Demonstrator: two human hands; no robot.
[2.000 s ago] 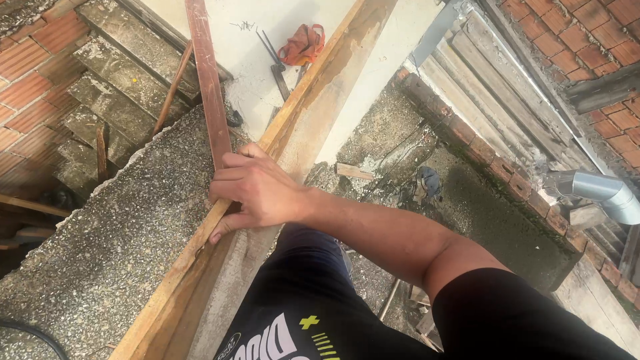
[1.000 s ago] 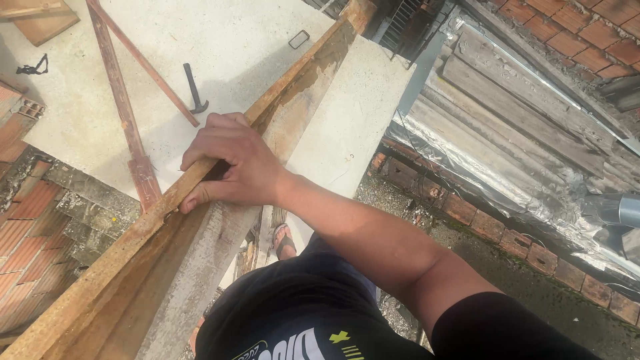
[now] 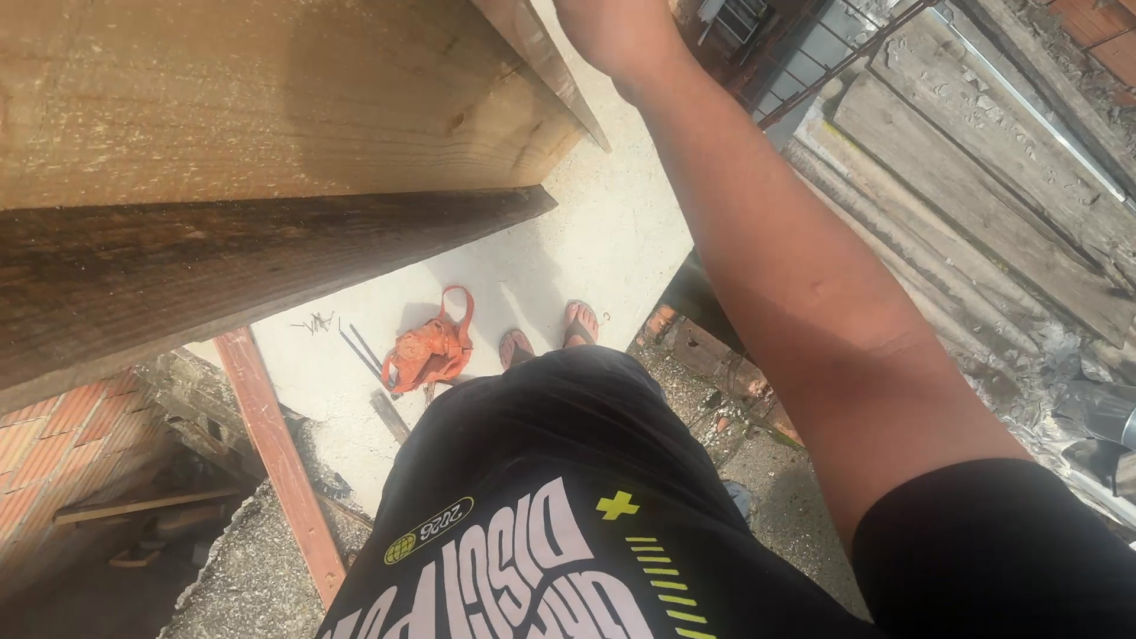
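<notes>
My right hand [image 3: 612, 35] is at the top edge, where the frame cuts off its fingers, so its hold does not show. Beside it, the end of a thin board [image 3: 555, 75] slants down to a point. A broad, pale wooden plank [image 3: 266, 98] fills the upper left, close to the camera. Along its lower side runs a dark-faced wooden board [image 3: 248, 257]. No part of my left hand appears.
An orange bag [image 3: 430, 351] lies on the pale slab [image 3: 612, 231] near my sandalled feet, with nails [image 3: 317, 323] and thin rods beside it. A reddish wooden strip [image 3: 280, 461] crosses the lower left. Weathered boards [image 3: 976, 195], rusty metal bars [image 3: 821, 80] and brickwork are at right.
Both earlier frames show my right hand gripping a long board's edge mid-view; now it is at the top edge. The timber looms much larger at upper left. The view has shifted a lot.
</notes>
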